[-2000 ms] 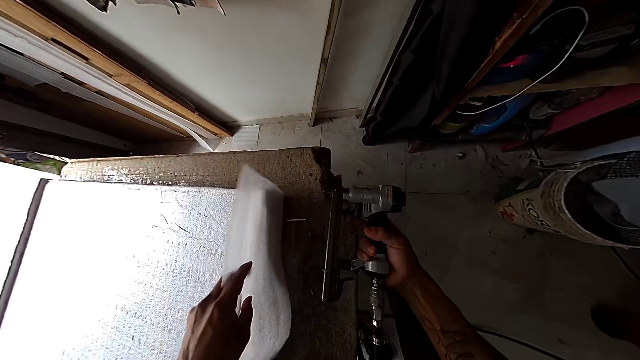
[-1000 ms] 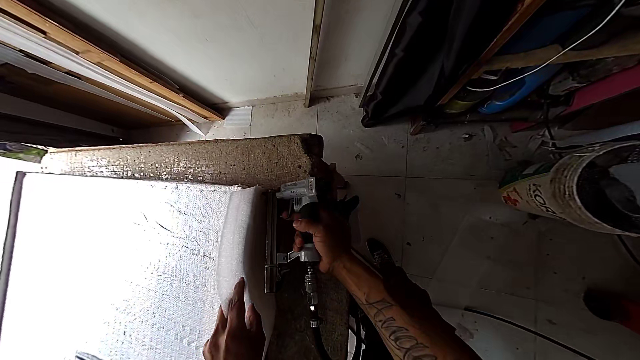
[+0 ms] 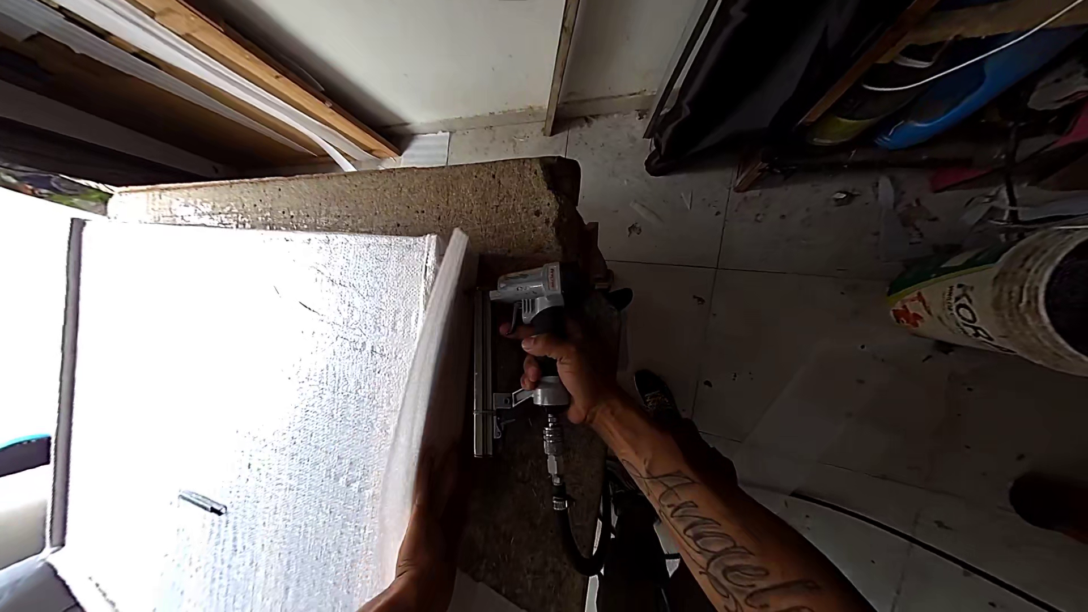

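My right hand is closed around the handle of a pneumatic staple gun, whose long staple magazine lies toward the covered piece. An air hose runs from its base. Lower centre, my left hand is against the side of a white foam sheet; its fingers are mostly in shadow, so its hold cannot be made out. The foam stands folded up along the edge of a large piece covered in pale woven fabric. That piece rests on a worn worktable.
A small dark metal tool lies on the pale fabric. A used bucket is on the floor at right. Wooden strips lean at upper left, and black sheeting hangs at upper right. A hose crosses the tiled floor.
My left hand has moved from the foam's face to its side near the table, and the foam now stands more upright. The staple gun remains in my right hand.
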